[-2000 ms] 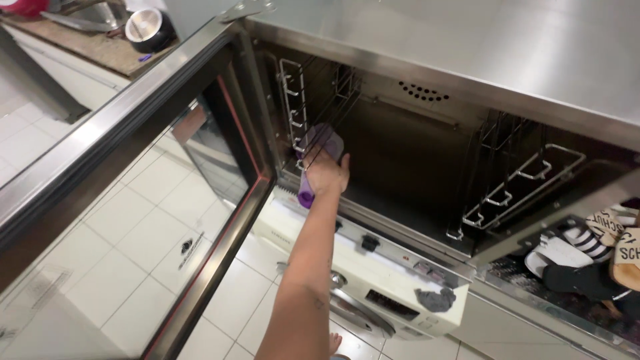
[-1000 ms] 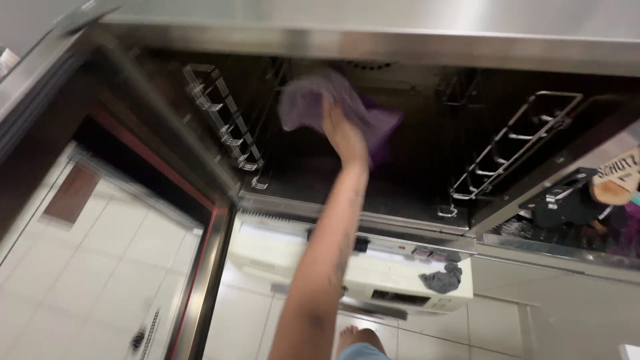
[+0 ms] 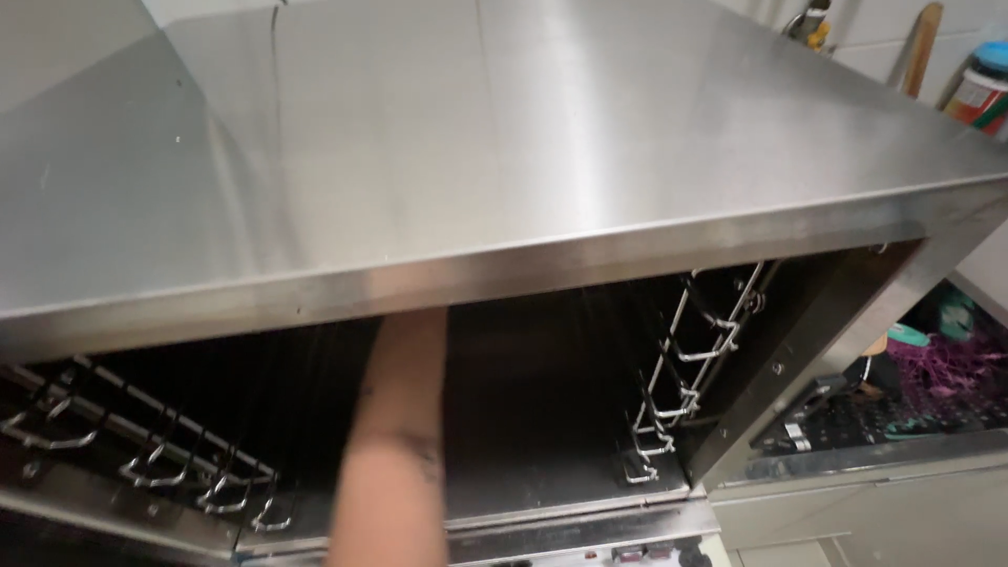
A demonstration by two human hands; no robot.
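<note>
My left forearm reaches up into the stainless steel oven (image 3: pixel 504 134). The oven's front top edge hides my left hand, so what it holds or touches cannot be seen. Wire tray supports (image 3: pixel 697 356) line the right inner wall, and a matching wire support (image 3: pixel 153 479) runs along the left one. Between them the interior is dark. The purple cloth from the earlier frames is hidden now. My right hand is out of view.
Controls of a white appliance (image 3: pixel 630 553) show under the oven. At right, purple stringy material (image 3: pixel 945 362) lies on a dark perforated surface. A container with a blue lid (image 3: pixel 988 59) and a wooden handle (image 3: pixel 923 49) stand at the upper right.
My left hand held a purple cloth against the oven's left support, then moved it right and inward. Now the hand is out of sight inside. The view has shifted closer to the oven top.
</note>
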